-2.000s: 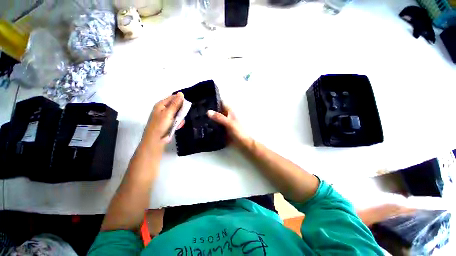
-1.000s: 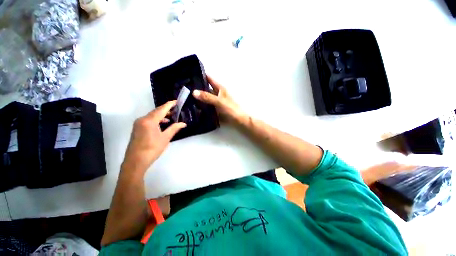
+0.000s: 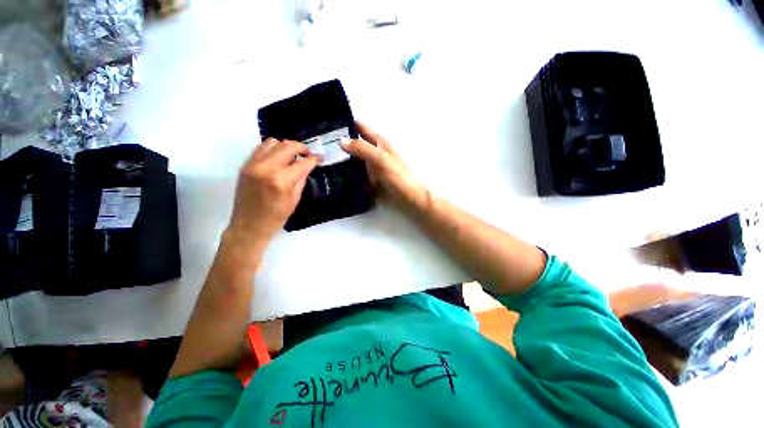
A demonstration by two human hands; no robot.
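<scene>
A black insert tray (image 3: pixel 312 104) lies tilted on the white tabletop in front of me. A white printed slip (image 3: pixel 330 145) lies flat across its middle. My left hand (image 3: pixel 275 180) has its fingers on the slip's left end, and its fingertips are pinched there. My right hand (image 3: pixel 381 171) holds the tray's right wall, with the thumb on the slip's right end. The recesses under the slip are partly hidden.
A stack of black trays (image 3: pixel 599 125) stands at the right. Filled trays with white slips (image 3: pixel 126 242) stand at the left. Silver-grey small pieces (image 3: pixel 90 104) lie at the upper left. Plastic-wrapped black trays (image 3: pixel 699 326) are at the lower right.
The slip was upright in my left hand over the tray and now lies flat across it. My right thumb has moved onto the slip's end.
</scene>
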